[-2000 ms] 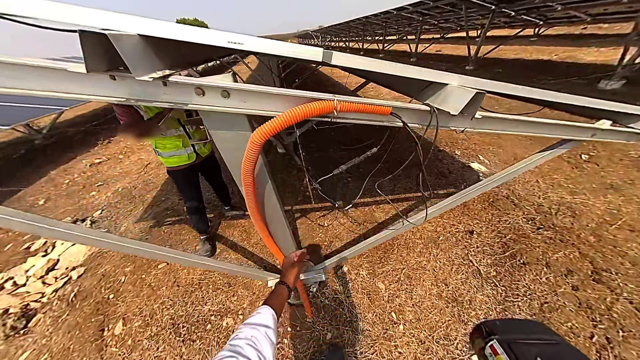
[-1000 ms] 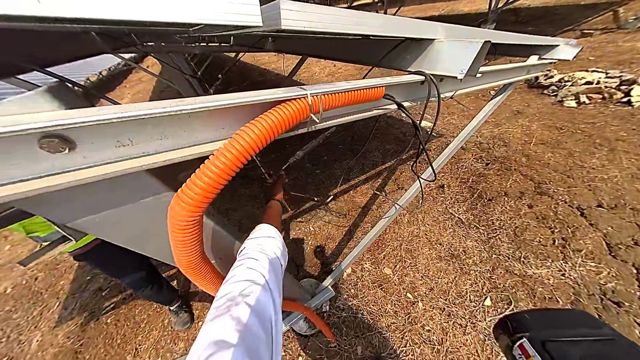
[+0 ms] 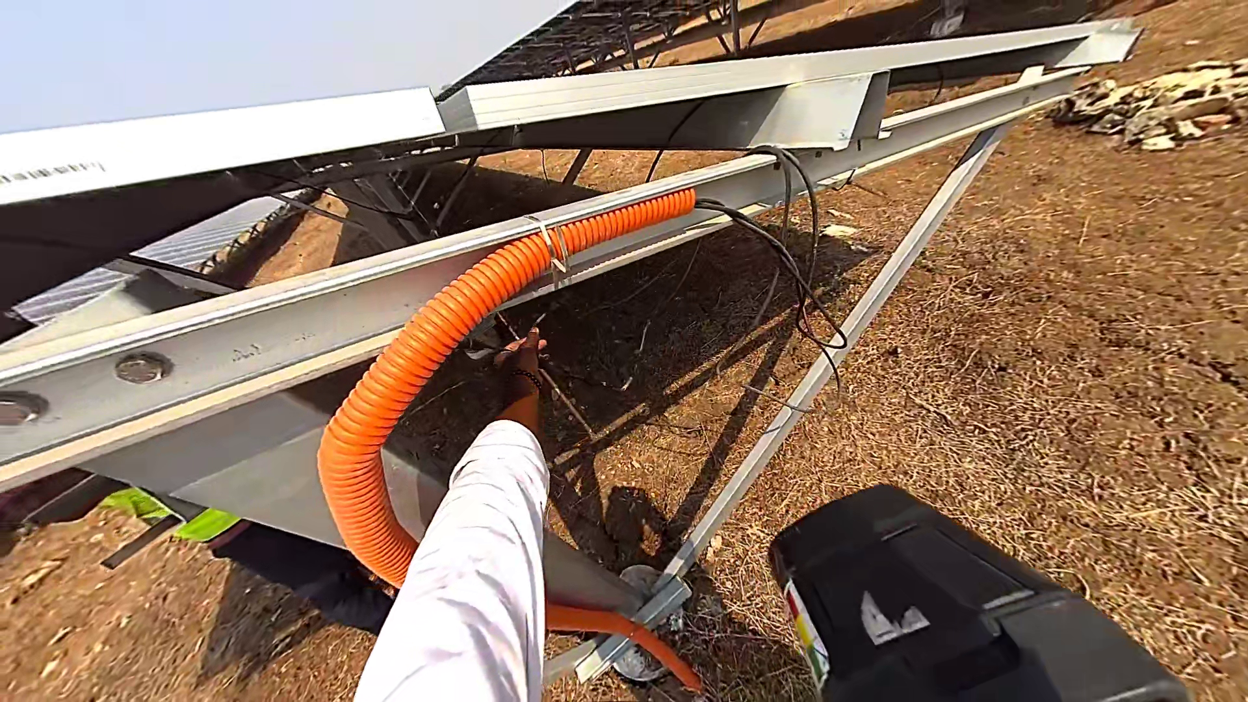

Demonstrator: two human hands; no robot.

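My left arm, in a white sleeve, reaches forward beneath a metal rail (image 3: 283, 317). At its end, my left hand (image 3: 522, 353) is in shade near some thin cables or rods; whether it grips one is unclear. An orange corrugated conduit (image 3: 375, 429) is tied to the rail, curves down left of my arm and passes behind it toward the foot of the support. Black cables (image 3: 795, 258) come out of the conduit's upper end and hang in loops. My right hand is out of view.
Solar panel frames (image 3: 663, 93) run above the rail. A diagonal metal brace (image 3: 838, 351) slopes down to the post's base (image 3: 639, 663). A black case-like object (image 3: 955, 604) fills the lower right. Stones (image 3: 1160, 107) lie at the upper right. Another person's dark-clothed leg (image 3: 312, 575) shows at lower left.
My left hand has moved from the foot of the brace up to the shaded space under the rail. The view has shifted closer to the rail, and less of the other person shows.
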